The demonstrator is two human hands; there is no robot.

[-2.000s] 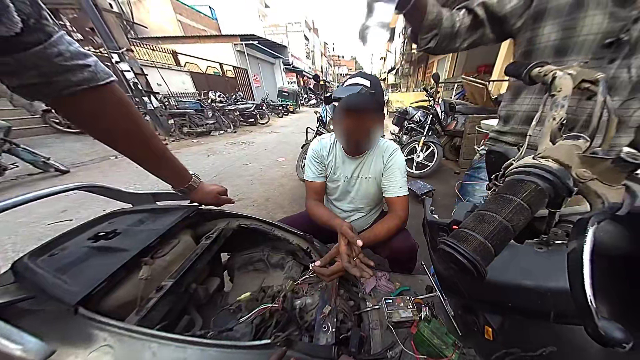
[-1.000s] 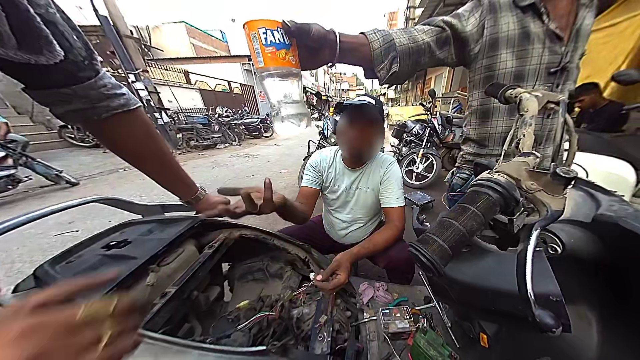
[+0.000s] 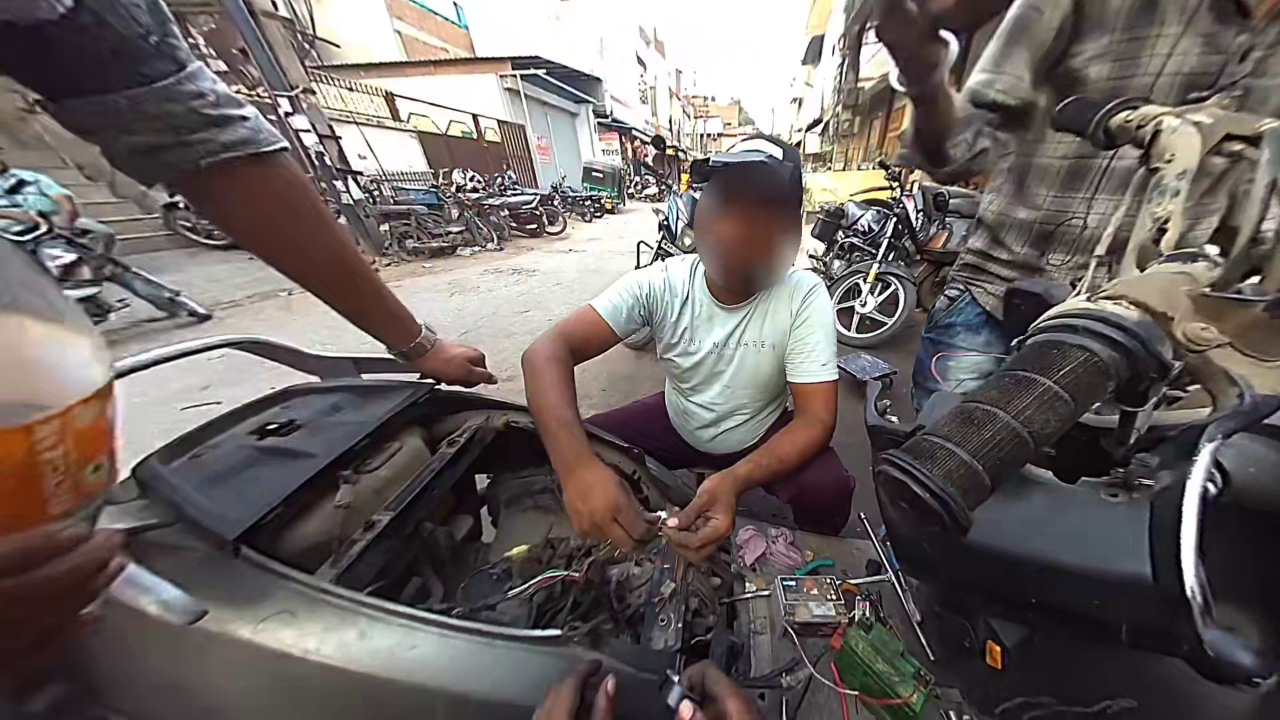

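At the bottom edge, my left hand [image 3: 577,695] shows only its fingertips, beside a dark part; its grip is unclear. My right hand [image 3: 715,692] pinches a small metal-ended piece [image 3: 676,690]. Both lie just below the opened body of a scooter [image 3: 300,640], where a wiring bundle [image 3: 560,580] is exposed. Across from me, a crouching person's two hands [image 3: 655,525] hold a small light piece or wire ends over the wiring. At far left, a hand, apparently another person's, grips a plastic drink bottle [image 3: 50,440].
A standing person's hand [image 3: 455,362] rests near the scooter's rear grab rail [image 3: 240,345]. At right are a handlebar grip [image 3: 1010,420], a small electrical box [image 3: 810,600], a green case [image 3: 880,665], a pink cloth [image 3: 768,548] and metal tools [image 3: 895,575]. Parked motorcycles line the street.
The bottle, held up by the plaid-shirted person a second ago, is now at far left in a hand. The crouching person's hands have come together over the wiring. My hands have come into view.
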